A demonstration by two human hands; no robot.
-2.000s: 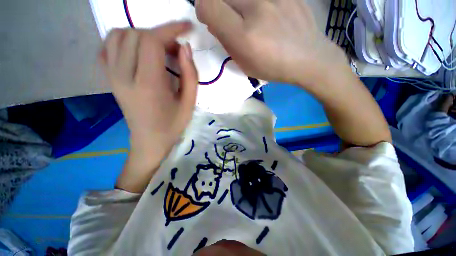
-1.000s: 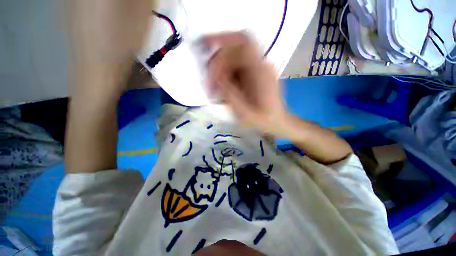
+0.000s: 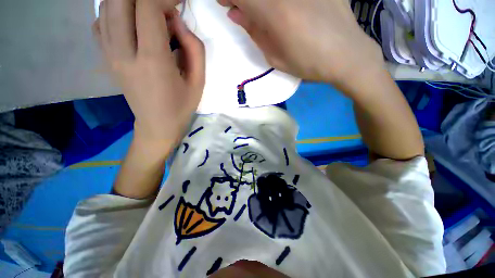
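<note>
The white plastic panel (image 3: 233, 59) lies at the front edge of the bench, overexposed in glare. A red and dark twisted wire (image 3: 257, 79) runs from under my right hand to a small dark connector (image 3: 241, 96) near the panel's near edge. My left hand (image 3: 154, 65) is over the panel's left side, fingers bent, its upper part cut off by the top edge. My right hand (image 3: 304, 40) is over the right side, its fingers curled near the top edge. A thin line shows between the hands. I cannot tell what either hand holds.
Stacked white housings (image 3: 412, 38) with wires stand at the right on the bench, beside a dark perforated tray (image 3: 360, 12). Thin pale cables hang at the bench edge below them. The grey bench (image 3: 43, 54) extends left. Another person's sleeve (image 3: 472, 130) shows at the far right.
The panel has turned, and the dark connector now lies at its near edge instead of at its left. Both hands have moved back over the panel's top part, the left one lower in view.
</note>
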